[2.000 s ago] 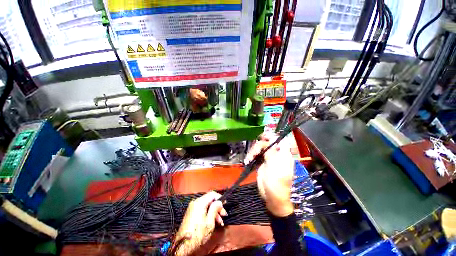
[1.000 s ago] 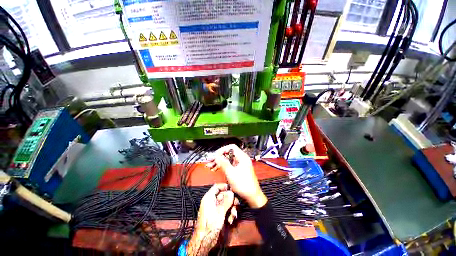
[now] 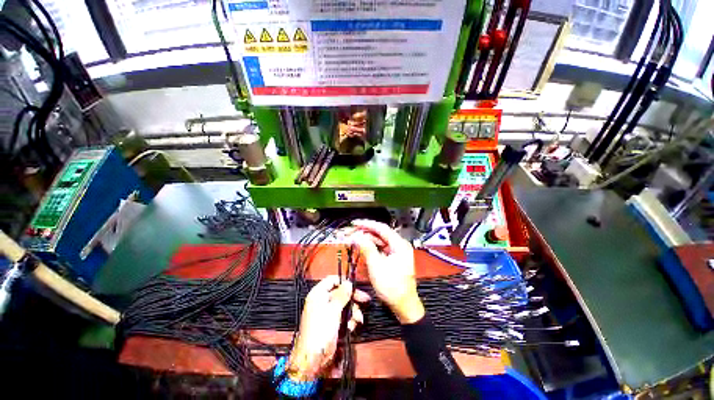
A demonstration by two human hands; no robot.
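Observation:
My left hand (image 3: 319,322) is closed around a few black cables (image 3: 344,361) above the red-brown board (image 3: 176,355). Short cable ends stick up past its fingers, and the cables hang down towards the near edge. My right hand (image 3: 389,269) is just above and to the right, its fingertips bent at the upper ends of these cables; blur hides what exactly they pinch. A dense bundle of black cables (image 3: 235,305) lies across the board under both hands, with silvery tips (image 3: 509,312) fanned out at the right and small black ends (image 3: 231,212) clustered at the back left.
The green platen (image 3: 274,195) with short dark bars (image 3: 316,166) stands behind the board. A blue controller box (image 3: 74,199) is at the left. An orange-red control box (image 3: 474,129) stands behind right, a green-topped bench (image 3: 618,289) is at the right, and a blue bin (image 3: 524,387) is below right.
The right hand has come from the right, where it held cables slanting up, to beside the left hand. The cables now run upright through the left hand. The view has shifted, moving the scene rightward.

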